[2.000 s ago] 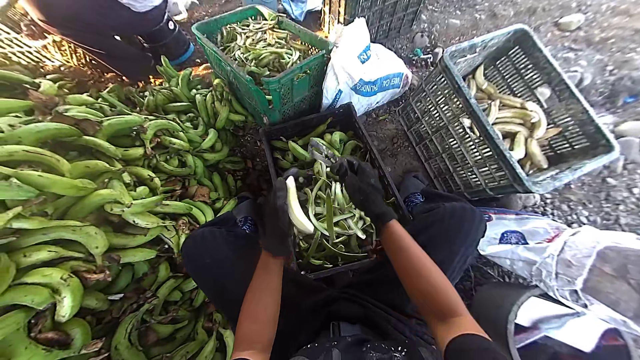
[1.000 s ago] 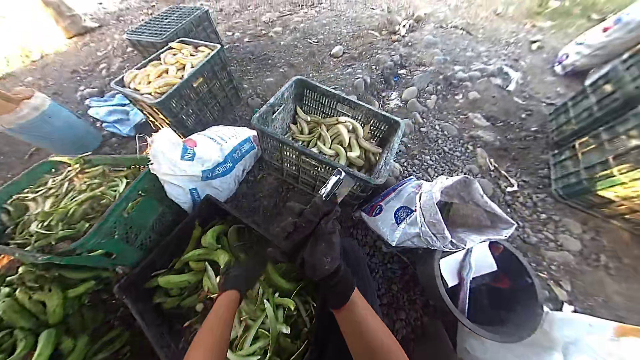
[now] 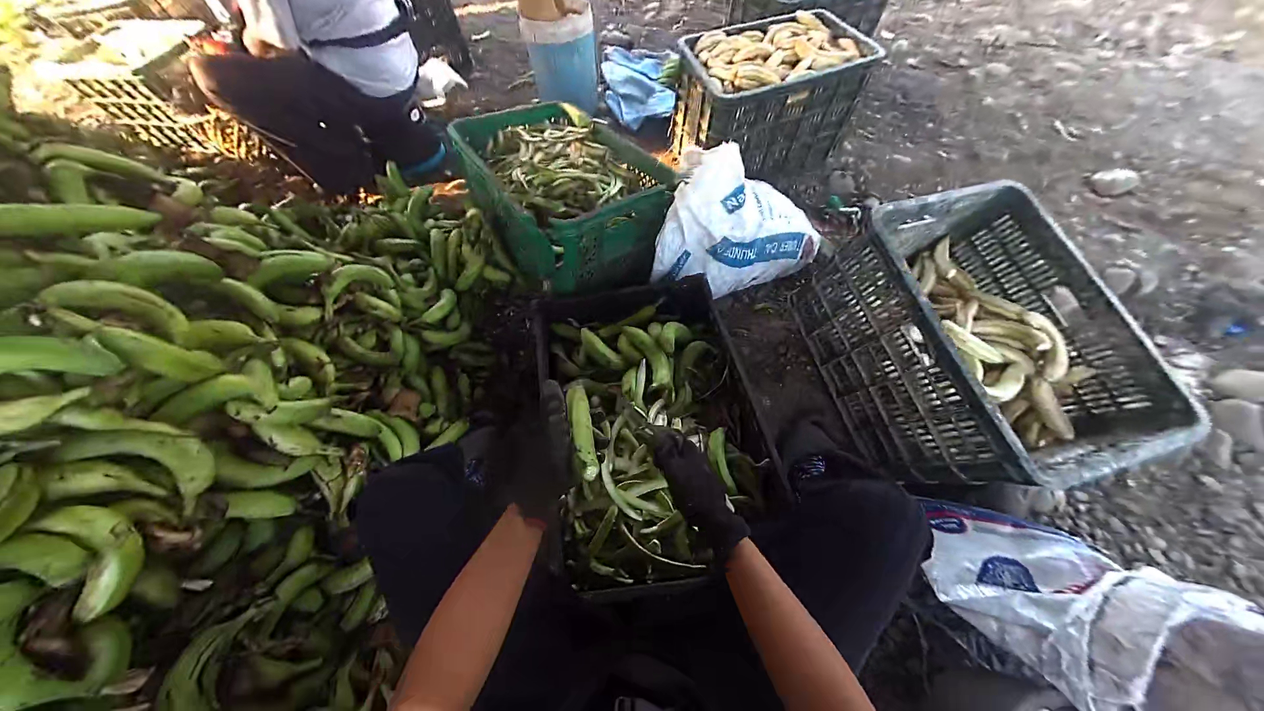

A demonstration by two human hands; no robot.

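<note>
Both my hands wear dark gloves over a black crate between my legs, filled with green plantains and strips of green peel. My left hand is at the crate's left side, holding an upright green plantain along its fingers. My right hand is over the peels at the right, its fingers curled; a small dark tool seems to be at its fingertips, too blurred to name. To the right, a tilted dark crate holds peeled plantains.
A large heap of green plantains lies at the left. Ahead are a green crate of peels, a white printed sack and a full crate of peeled plantains. Another person sits at the upper left. A sack lies lower right.
The pale peeled plantain in my left hand two seconds ago is gone from it; a green one is there now. My hands have come back from beside the right crate. The view has swung left.
</note>
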